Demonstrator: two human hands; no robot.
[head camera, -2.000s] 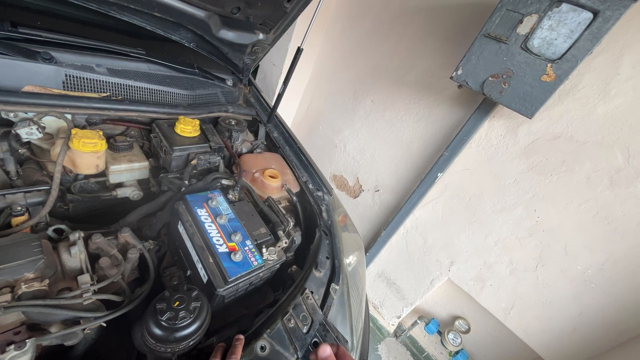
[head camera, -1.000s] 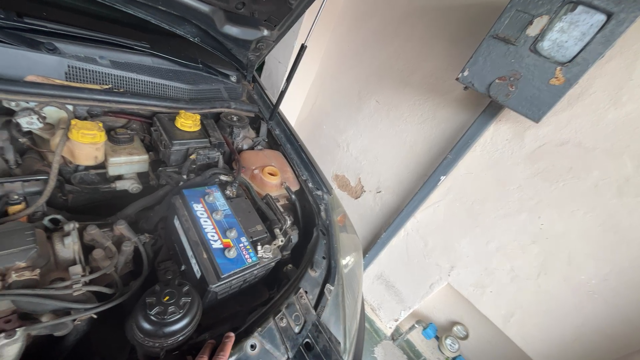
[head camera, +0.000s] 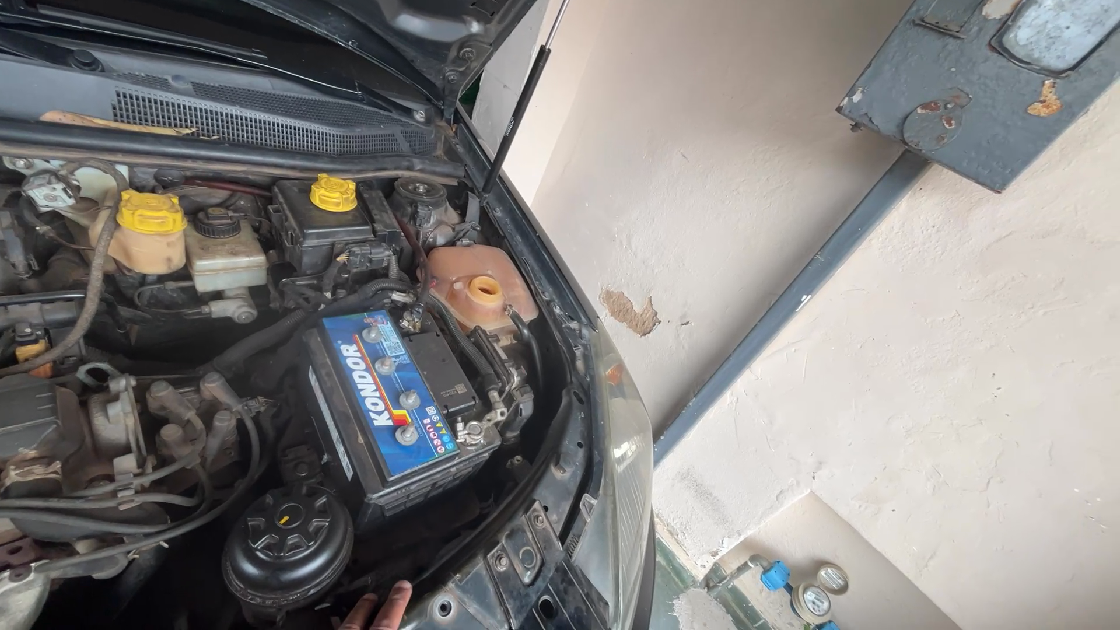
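Only the fingertips of my left hand (head camera: 378, 610) show, at the bottom edge. They are slightly apart, beside the car's front body panel and right of a round black canister (head camera: 287, 547); the rest of the hand is out of frame. My right hand is out of view. Beyond the fingers, a Kondor car battery (head camera: 394, 398) with a blue top sits in the engine bay. Behind it, the orange-brown coolant reservoir (head camera: 479, 284) has an uncovered filler neck. A yellow cap (head camera: 333, 192) rests on a black box, and another yellow cap (head camera: 150, 213) is on a tan reservoir.
The raised hood (head camera: 420, 44) has a black gas strut (head camera: 518, 118) at its right. Engine hoses and ignition cables (head camera: 236, 464) lie at left. A plastered wall (head camera: 735, 201) stands beside the car, with a grey metal box (head camera: 980, 96) and pipe. Gauges (head camera: 814, 601) are low at right.
The fingertips of my right hand, at the bottom edge two seconds ago, have left the view. My left fingertips remain near the front panel.
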